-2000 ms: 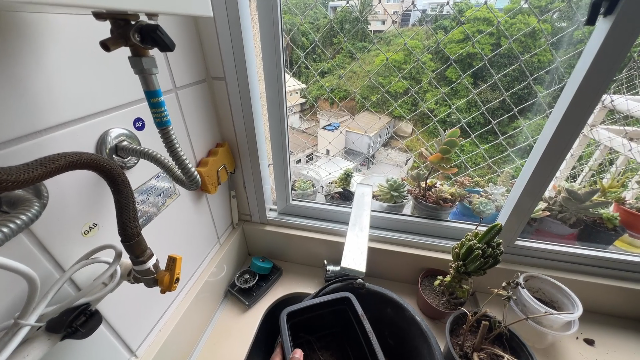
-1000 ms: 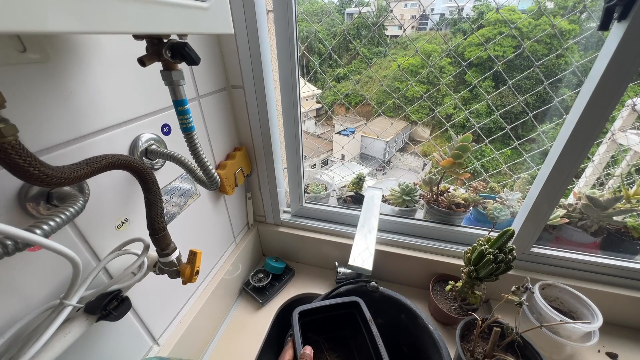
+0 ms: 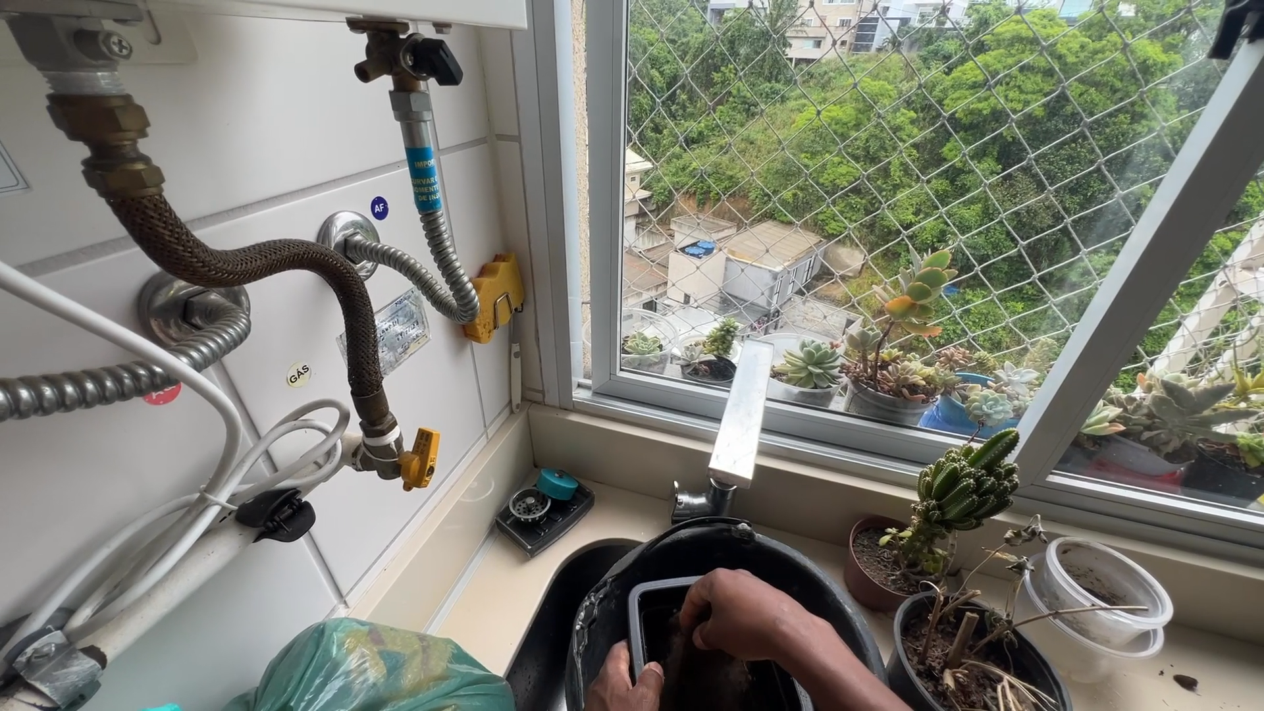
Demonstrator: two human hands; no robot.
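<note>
A black plastic bucket [image 3: 829, 573] stands in the sink [image 3: 558, 602] under a chrome faucet [image 3: 743, 415]. Inside its mouth is a black rectangular plastic container [image 3: 647, 600]. My left hand [image 3: 626, 681] grips the near left wall of that container, thumb and fingers on the rim. My right hand [image 3: 741, 617] reaches into the container from the right, fingers bent downward; the fingertips are hidden, so whether they hold anything cannot be told. Something dark and brownish, partly blurred, lies below the fingers.
Right of the bucket stand a potted cactus [image 3: 963, 484], a black pot with dry stems [image 3: 987, 632] and stacked clear plastic tubs [image 3: 1111, 592]. A black tray with a turquoise item [image 3: 558, 484] lies left of the faucet. A green plastic bag [image 3: 375, 671] is at lower left, below gas and water hoses [image 3: 336, 267].
My right hand has come into view and reached into the black container. More of my left hand shows at the container's rim. A green bag shows at the lower left.
</note>
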